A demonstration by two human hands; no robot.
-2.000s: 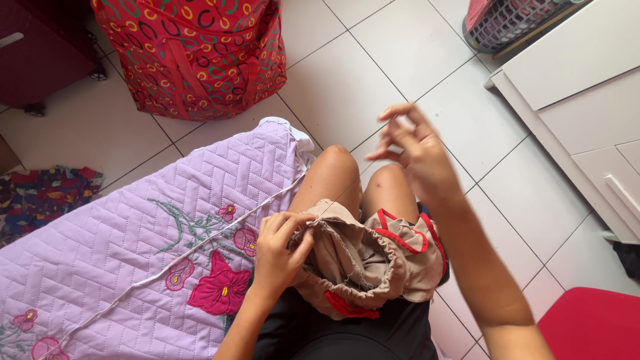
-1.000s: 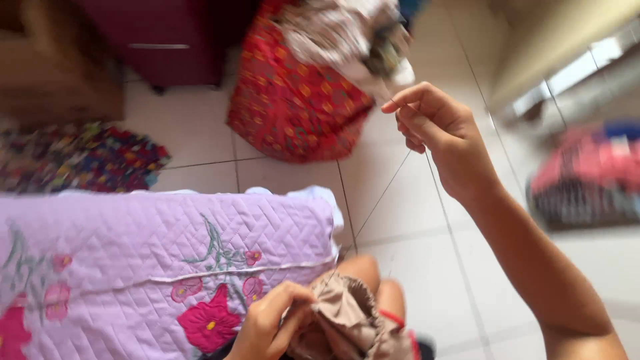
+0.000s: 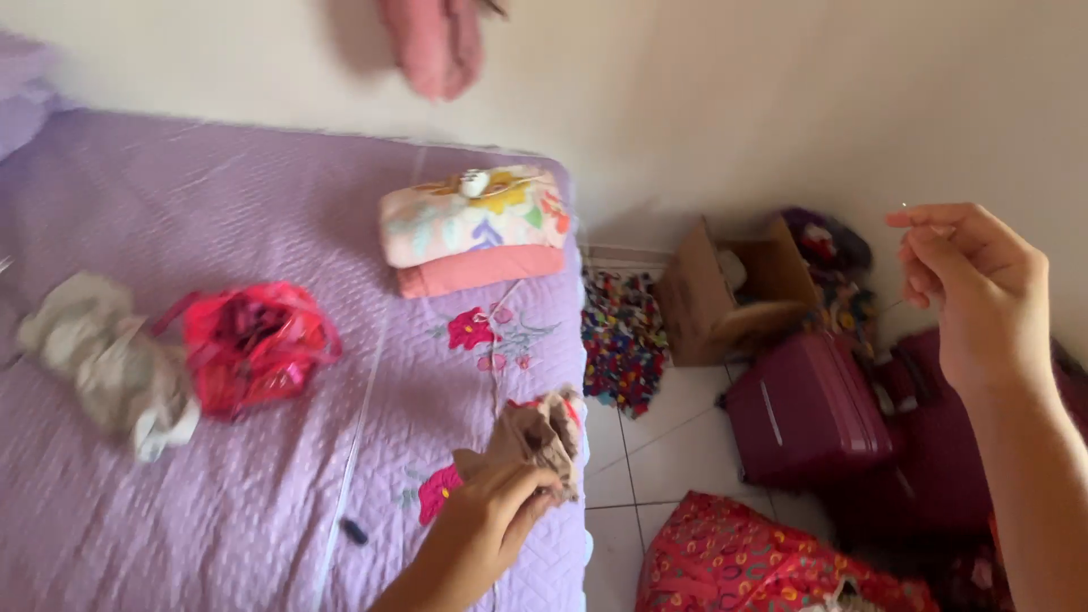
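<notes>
My left hand (image 3: 510,510) grips the gathered edge of a beige cloth garment with red trim (image 3: 540,429), held over the edge of the bed. Raised at the right is my right hand (image 3: 977,272), its thumb and index finger pinched together. A tiny bright point shows at the index fingertip, perhaps a needle, too small to be sure; any thread is not visible. The lilac quilted bedspread (image 3: 425,357) with embroidered flowers lies below my left hand.
Folded towels (image 3: 476,225), a red plastic bag (image 3: 255,348), a crumpled pale cloth (image 3: 110,365) and a small dark object (image 3: 353,532) lie on the bed. Right of it are a cardboard box (image 3: 710,306), a multicoloured rag rug (image 3: 625,340), a maroon suitcase (image 3: 803,408) and a red patterned bag (image 3: 748,552).
The view has swung far toward the bed and wall. The garment was in my lap and is now held up over the bed edge. My right hand has stayed raised, away from the cloth.
</notes>
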